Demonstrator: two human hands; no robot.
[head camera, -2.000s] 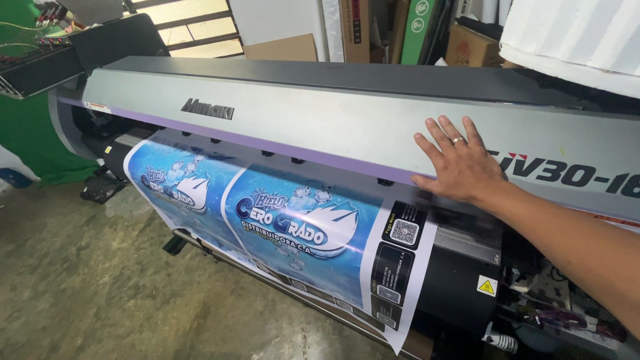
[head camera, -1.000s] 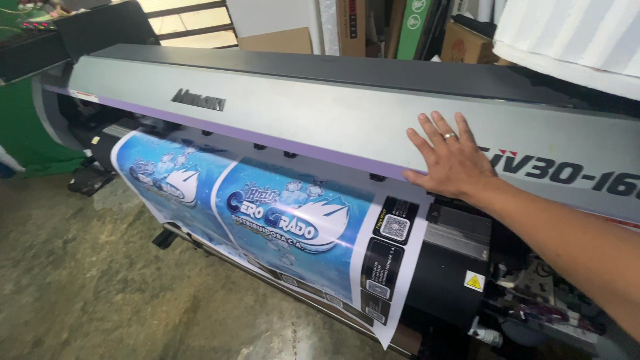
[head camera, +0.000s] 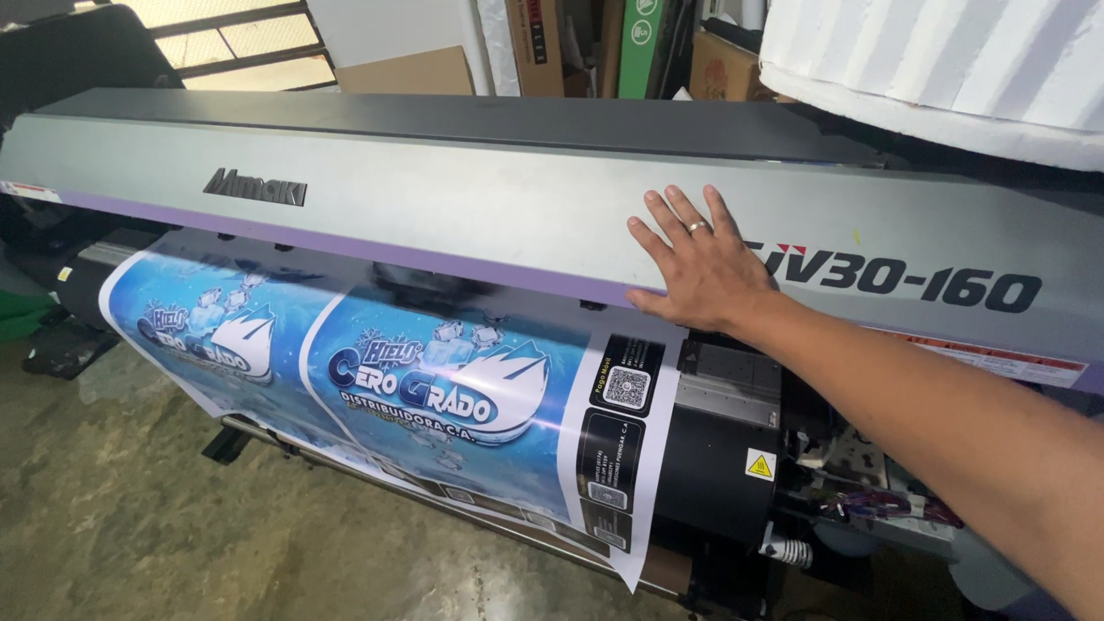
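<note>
My right hand (head camera: 703, 263), a ring on one finger, rests palm down with fingers spread on the grey front cover (head camera: 483, 207) of a Mimaki wide-format printer. Its thumb lies at the cover's purple lower edge. Below and to the left, a printed sheet (head camera: 448, 388) with blue ice-themed graphics comes out from under the cover and hangs over the black front platen (head camera: 711, 457). Small black printed labels (head camera: 625, 375) with codes run down the sheet's right side. My left hand is out of view.
White ribbed foam (head camera: 940, 69) overhangs the back right. Cardboard boxes (head camera: 729, 69) and a green box (head camera: 642, 43) stand behind the printer. Tubing and wires (head camera: 897, 507) show at the lower right. A metal bar (head camera: 517, 535) runs beneath the sheet, above the concrete floor (head camera: 172, 500).
</note>
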